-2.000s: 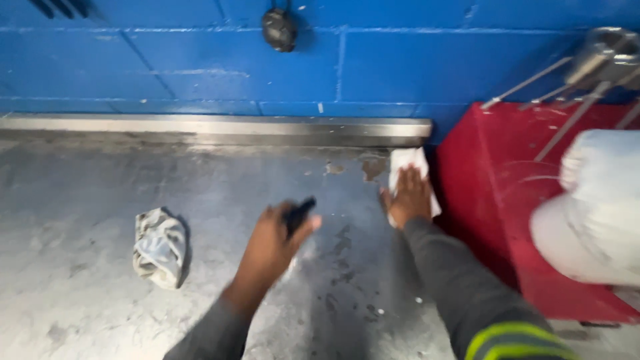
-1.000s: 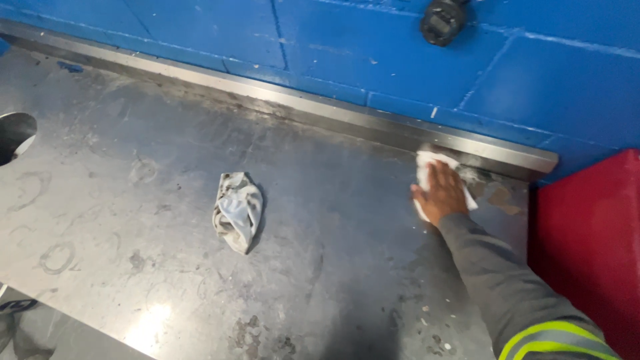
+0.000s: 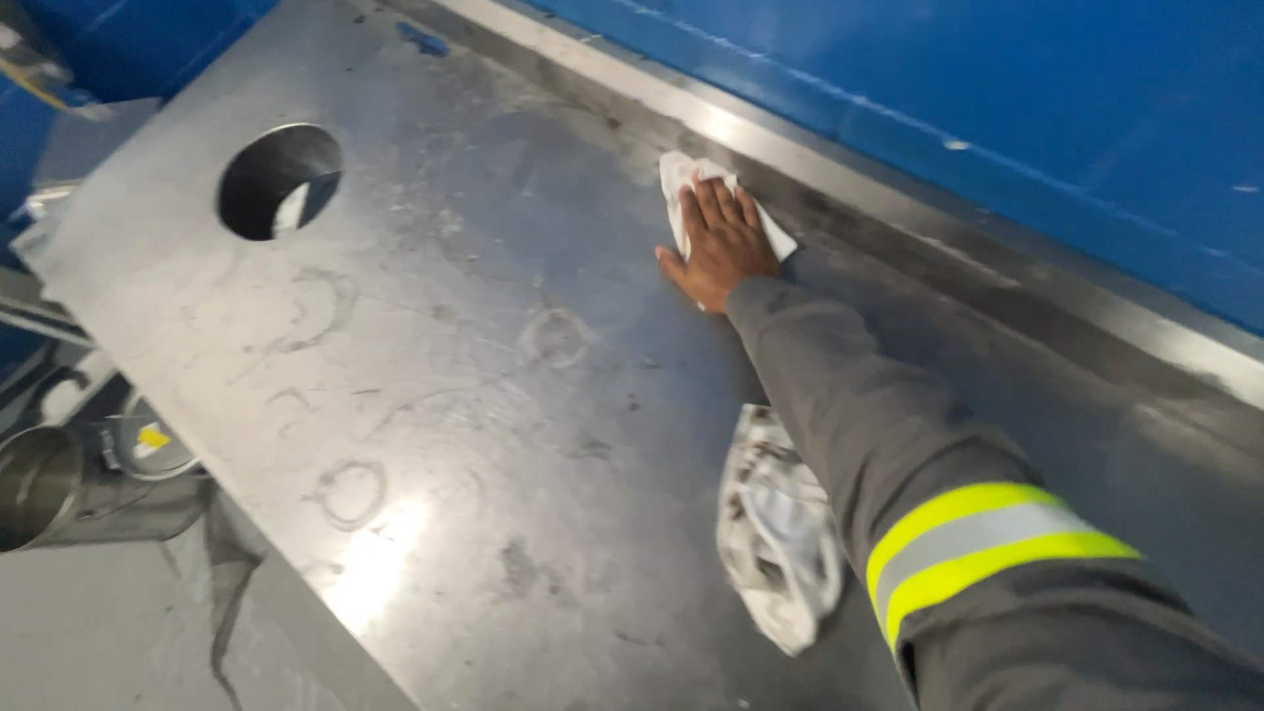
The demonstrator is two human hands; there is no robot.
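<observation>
My right hand (image 3: 723, 245) lies flat, fingers spread a little, on a white cloth or wipe (image 3: 681, 178) and presses it to the stained metal tabletop (image 3: 474, 415), close to the raised metal edge (image 3: 820, 158) along the wall. Below my forearm, partly covered by the grey sleeve, rests a crumpled, soiled white rag (image 3: 780, 533). My left hand is out of view.
A round hole (image 3: 279, 183) opens in the table toward the upper left. The blue block wall (image 3: 1066, 118) rises behind the raised edge. At the lower left, metal cylindrical containers (image 3: 118, 504) stand beyond the table's front edge, above a grey floor.
My right hand has slid the white cloth leftward along the back of the table, away from the red surface at right. My left hand, seen holding a dark object two seconds ago, has left the view.
</observation>
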